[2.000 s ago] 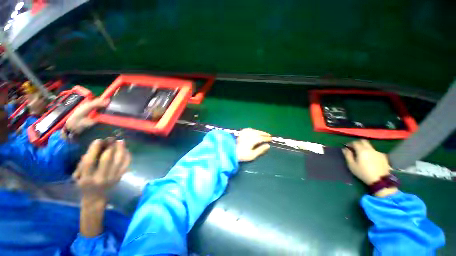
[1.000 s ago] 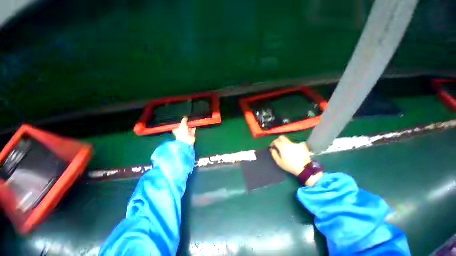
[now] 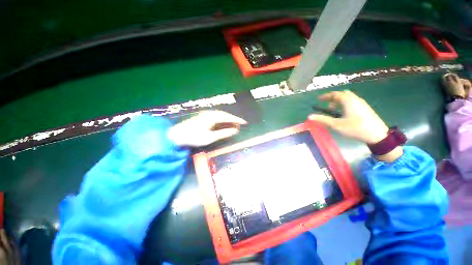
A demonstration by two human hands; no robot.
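Observation:
An orange-red carrier tray (image 3: 208,207) with an open-backed tablet unit (image 3: 243,215) lies tilted at the near edge of the bench in front of me. Strong glare whitens much of the unit. My left hand (image 3: 207,128) is over the tray's back left corner, fingers apart and empty; whether it touches the frame is unclear. My right hand (image 3: 354,118) is by the back right corner, with a slim dark tool (image 3: 326,110) between thumb and fingers. The tool is blurred and its exact type is unclear.
A grey post (image 3: 326,44) stands at the chipped bench edge. Beyond it, the green belt (image 3: 129,88) carries another tray (image 3: 239,54), a dark flat panel (image 3: 362,45) and a farther tray (image 3: 437,44). A dark square (image 3: 249,106) is at the edge. A pink-sleeved person (image 3: 460,124) is at right.
The tray my left hand reached on the belt now lies on the bench before me. My right hand has left the dark square and moved beside this tray. The view has shifted.

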